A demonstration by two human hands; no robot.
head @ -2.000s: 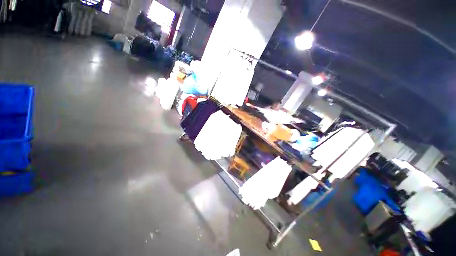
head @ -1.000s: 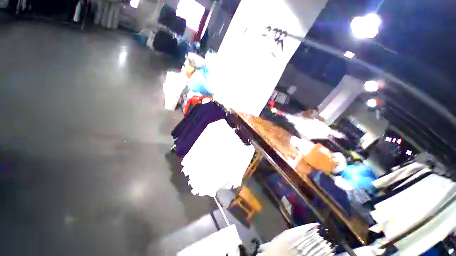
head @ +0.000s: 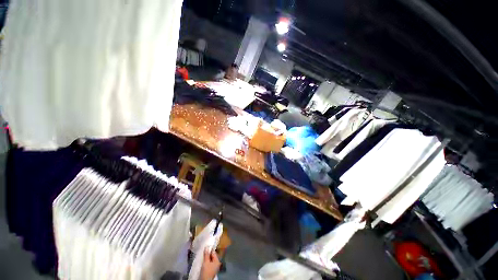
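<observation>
A hand, which looks like my right hand (head: 209, 266), shows small at the bottom edge. It holds the side of a narrow white garment (head: 201, 249) with a dark hanger hook above it. The hand is partly cut off by the frame. My left hand cannot be made out. Close on the left, white shirts (head: 123, 224) hang tightly in a row, their black hangers bunched along the top. A large white cloth (head: 90, 71) hangs above them.
A brown table (head: 202, 128) bears a carton (head: 267, 136), blue plastic and dark folded cloth. A wooden stool (head: 191, 174) stands under its edge. White and dark garments (head: 390, 164) hang on the right. Dark cloth (head: 35, 202) hangs at far left. A red-orange thing (head: 413, 258) lies low right.
The view has moved closer to the racks and turned right. The hanging white shirts now fill the left side. A hand holding a white garment has come into view at the bottom.
</observation>
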